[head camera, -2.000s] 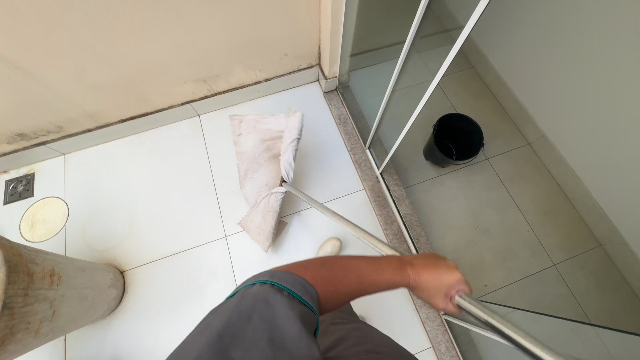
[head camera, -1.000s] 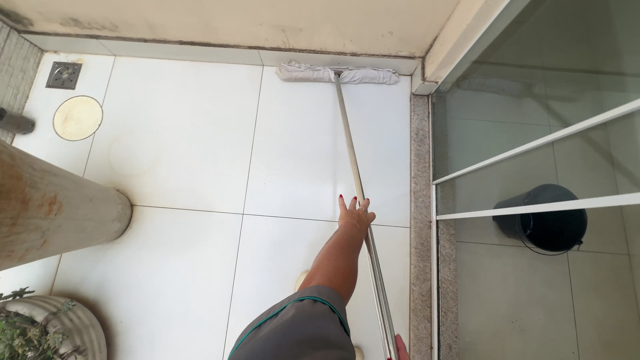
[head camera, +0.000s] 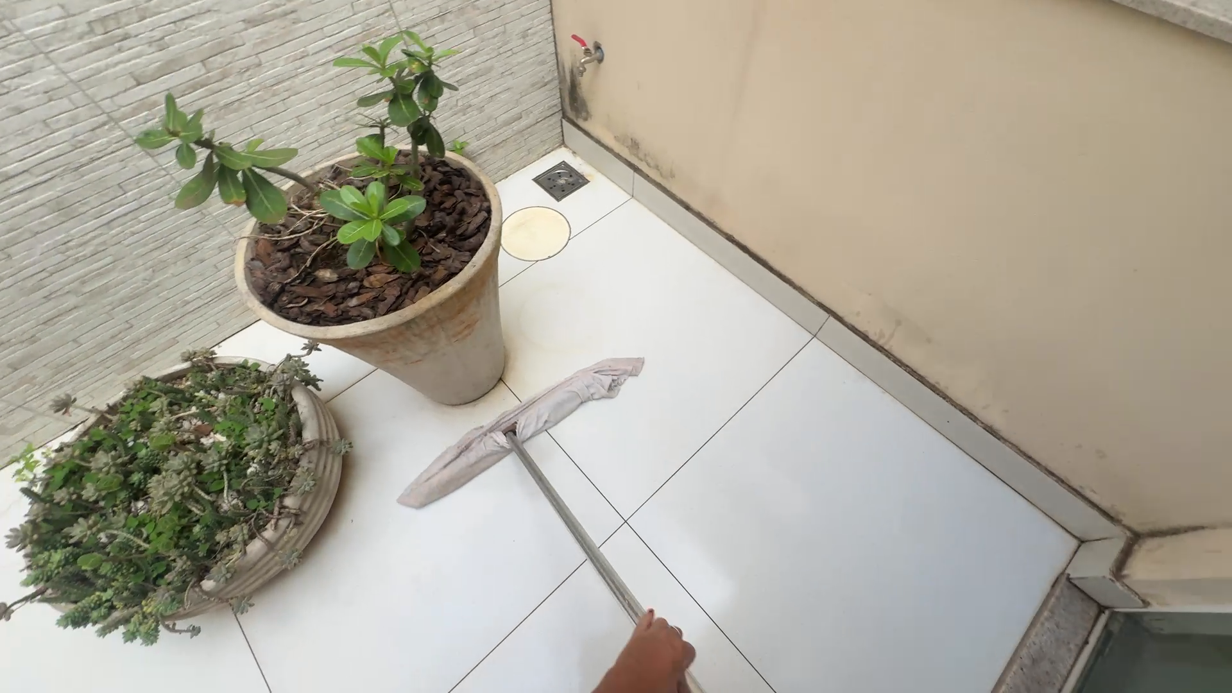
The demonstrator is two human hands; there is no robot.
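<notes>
My left hand (head camera: 654,653) is at the bottom edge, closed around the metal pole (head camera: 577,529) of a floor squeegee or mop. A damp, greyish-pink cloth (head camera: 525,423) is wrapped over the head at the pole's far end and lies across the white floor tiles. The cloth's upper end points toward the right, its lower end toward the left, just in front of the tall planter. My right hand is outside the picture.
A tall planter (head camera: 433,351) holds a leafy plant and bark chips. Left of it stands a low ribbed bowl (head camera: 322,462) of succulents. Beyond are a round cover (head camera: 535,234), a floor drain (head camera: 560,180) and a wall tap (head camera: 587,56). A beige wall (head camera: 914,241) runs along the right.
The view has swung left. The cloth-covered head has moved from the foot of the beige wall to near the tall planter. My left hand's fingers, spread at the pole before, have closed around it.
</notes>
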